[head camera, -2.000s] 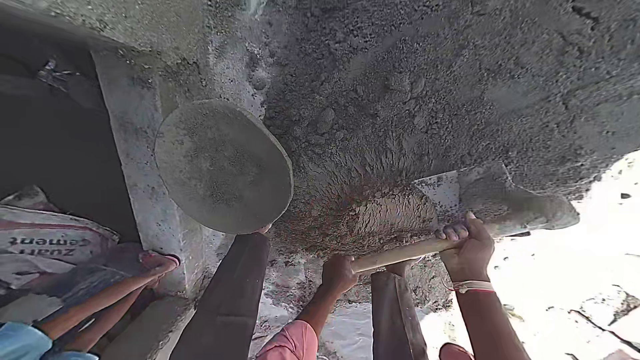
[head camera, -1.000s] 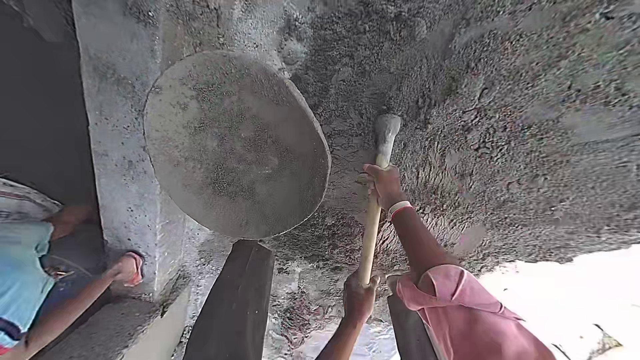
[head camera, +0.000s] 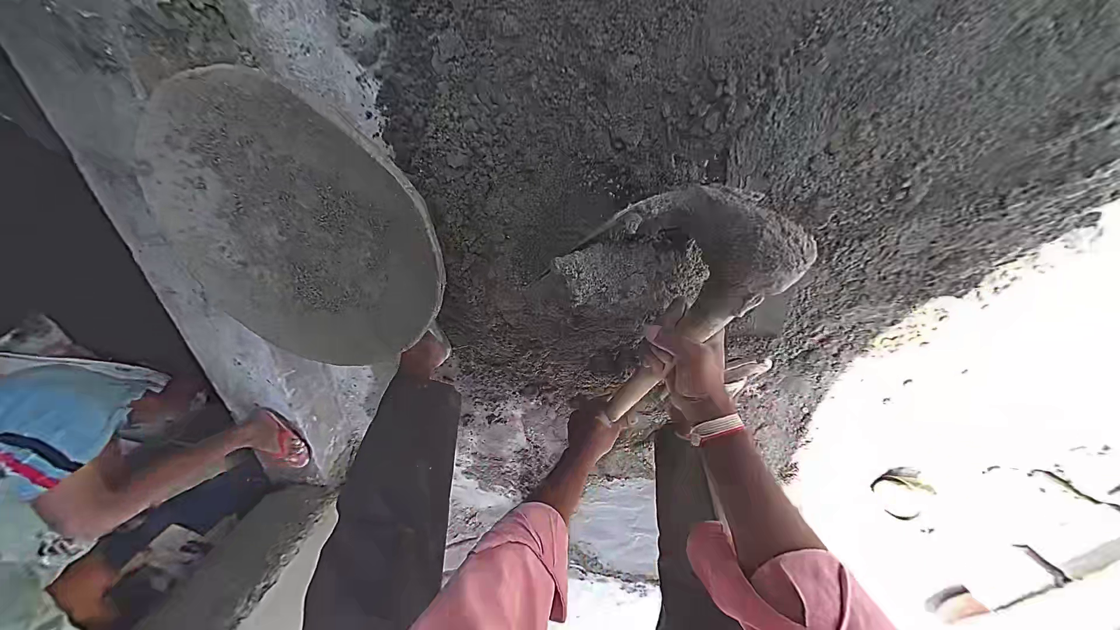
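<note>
My left hand (head camera: 597, 426) is closed around the rear end of the wooden handle (head camera: 637, 392) of a hoe. Higher up the same handle, near the head, my right hand (head camera: 693, 363) grips it; a white and red band circles that wrist. The broad metal hoe blade (head camera: 752, 236), coated with mortar, lies over the grey wet mix (head camera: 542, 140), with a lump of mix (head camera: 626, 273) against its inner side. To the left, a large round pan (head camera: 289, 219) with a grey, mortar-smeared surface is beside my foot.
Another person in a light blue garment (head camera: 61, 420) is at the lower left, a foot in a red sandal (head camera: 284, 440) on the concrete ledge (head camera: 131, 219). A dark recess lies beyond the ledge. Bright ground with sticks (head camera: 1041, 564) is at the lower right.
The hoe, upright in view with its head farther up a second ago, now slants to the right with its broad blade showing. Both hands have stayed on the handle. The view has turned somewhat.
</note>
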